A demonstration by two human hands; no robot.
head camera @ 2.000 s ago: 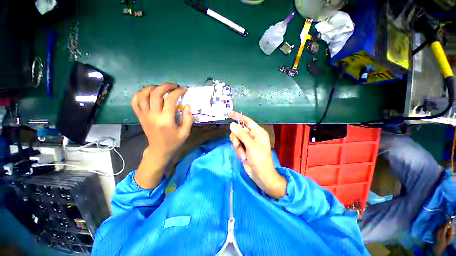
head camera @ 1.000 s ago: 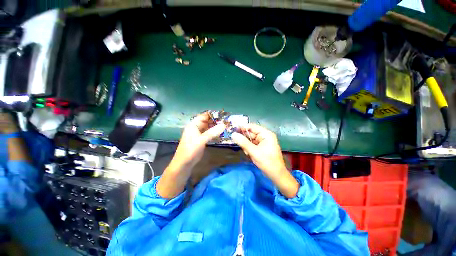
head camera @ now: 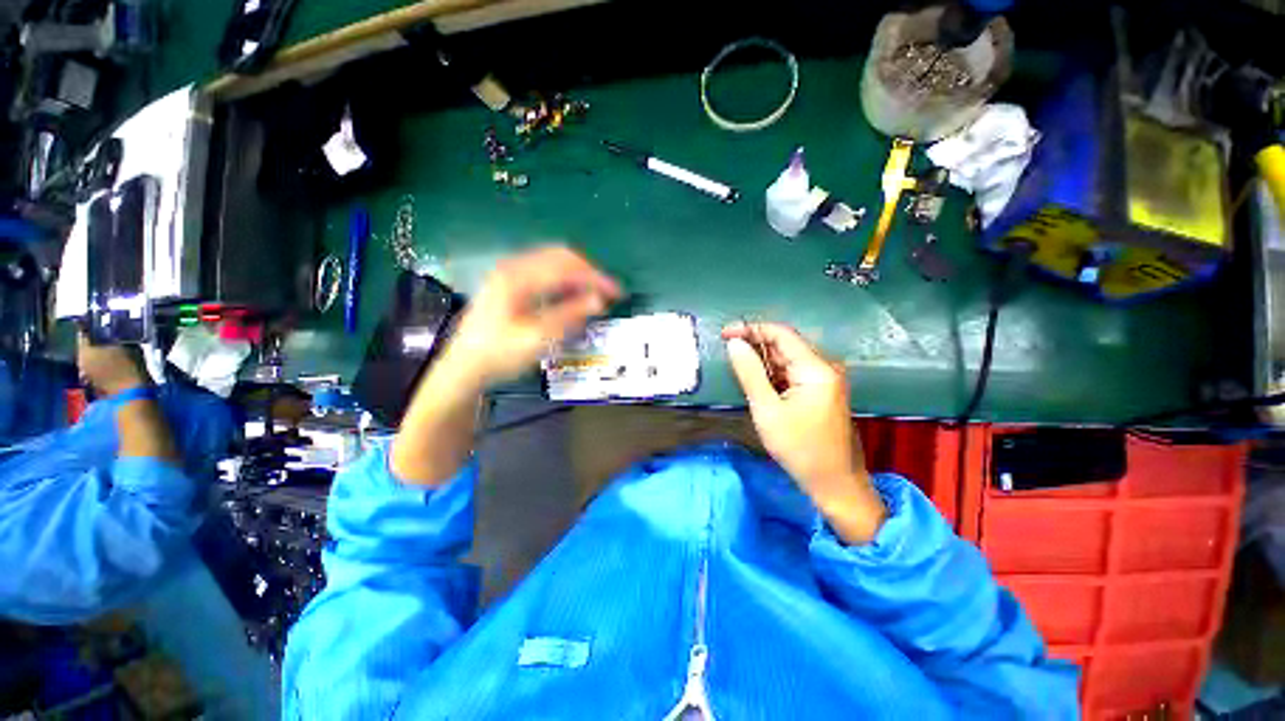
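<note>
An opened phone, a silvery-white mid-frame (head camera: 641, 356), lies at the front edge of the green mat. My left hand (head camera: 519, 321) is blurred above and left of it, fingers curled near a small dark shape; whether it holds that shape I cannot tell. My right hand (head camera: 801, 406) is just right of the phone, not touching it, with its fingertips pinched on a thin, dark item that looks like tweezers. A glossy black phone (head camera: 409, 345) lies to the left, partly hidden by my left forearm.
A marker pen (head camera: 691, 179), pale ring (head camera: 709, 88), dropper bottle (head camera: 792, 197), orange-yellow flex cable (head camera: 888, 204) and parts cup (head camera: 937, 78) are on the mat. A blue-and-yellow device (head camera: 1113, 190) stands right. A red crate (head camera: 1113, 556) is below. A blue-sleeved person (head camera: 106, 465) is at left.
Both hands were at the phone a second ago. They have moved apart, left hand up and leftward, right hand rightward, and the phone now lies on the mat's edge. The view has shifted slightly.
</note>
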